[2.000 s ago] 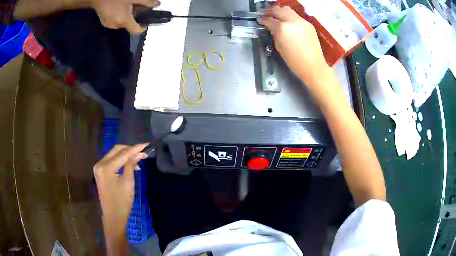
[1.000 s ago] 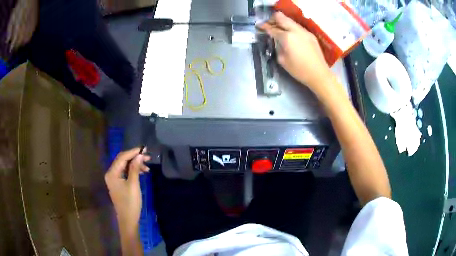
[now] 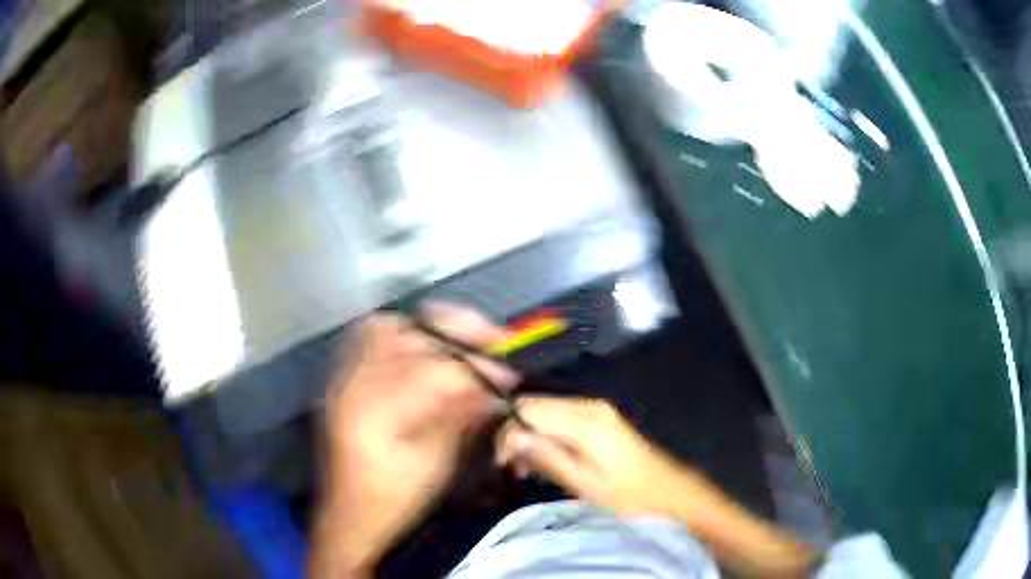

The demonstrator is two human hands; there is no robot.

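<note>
The view is strongly blurred. My left hand (image 3: pixel 396 424) and my right hand (image 3: pixel 577 447) are close together in front of the machine's front edge. A thin black rod (image 3: pixel 458 345) runs across my left hand's fingers to my right hand's fingertips; both hands appear to hold it. Its ends are not clear. Another black rod (image 3: pixel 254 134) lies across the machine plate (image 3: pixel 509 170), with its dark handle over the white strip (image 3: pixel 195 271) and its other end at the blurred fixture (image 3: pixel 345 91).
An orange-red box (image 3: pixel 481 57) stands at the plate's far side. A white roll (image 3: pixel 707 68) with a crumpled white tail (image 3: pixel 808 170) lies on the green surface (image 3: pixel 882 373) at right. Brown cardboard (image 3: pixel 68 486) is at lower left, beside something blue.
The view has turned and shifted right. My right hand has left the fixture and come back to my left hand in front of the machine. The red button is now hidden.
</note>
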